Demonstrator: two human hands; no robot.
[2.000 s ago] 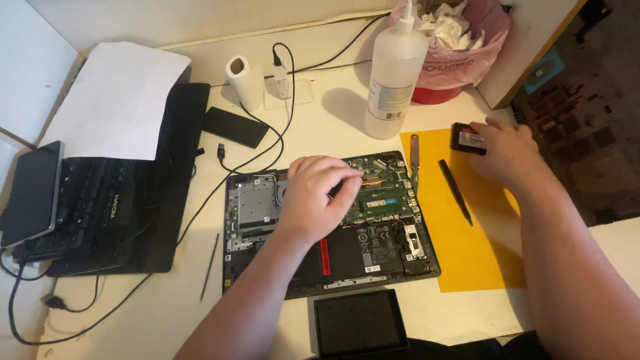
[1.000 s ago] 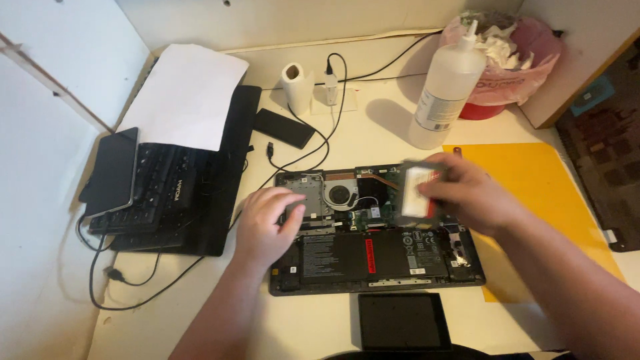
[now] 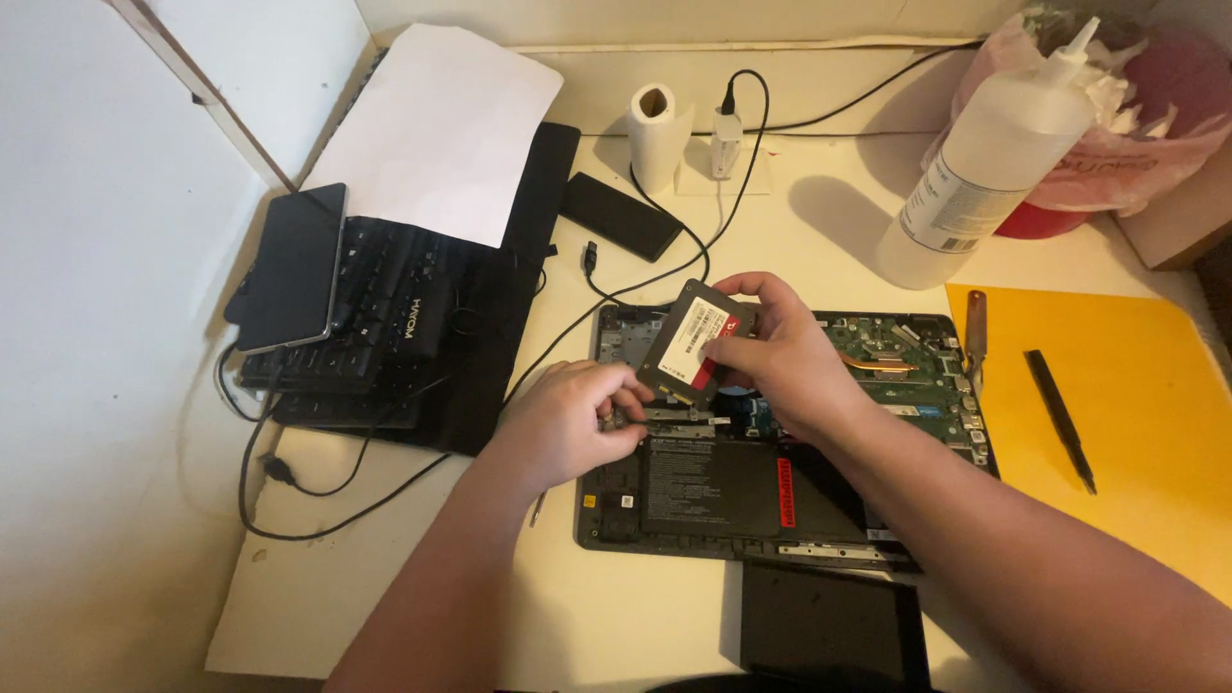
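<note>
An opened laptop base (image 3: 712,491) lies on the white table, its battery, green circuit board and copper heat pipe exposed. My right hand (image 3: 794,356) grips a 2.5-inch solid-state drive (image 3: 695,342) with a white and red label, tilted above the laptop's left part, its connector edge pointing down. Beside that edge, my left hand (image 3: 577,419) has its fingers bent at the laptop's drive bay; whether it pinches anything is hidden. A thin metal tool (image 3: 538,508) lies partly under my left forearm. Right of the laptop are black tweezers (image 3: 1059,419) on a yellow sheet (image 3: 1145,385).
A metal-bladed tool (image 3: 976,332) lies at the sheet's edge. Behind stand a plastic bottle (image 3: 982,173), a paper roll (image 3: 656,135) and a lined bin (image 3: 1145,173). A black cable crosses to the left, near stacked keyboards (image 3: 385,308) and a phone (image 3: 294,269). A black panel (image 3: 833,621) is in front.
My right hand took the drive from the yellow sheet and brought it left over the laptop. My left hand moved from the circuit board to the laptop's left side. The view has shifted.
</note>
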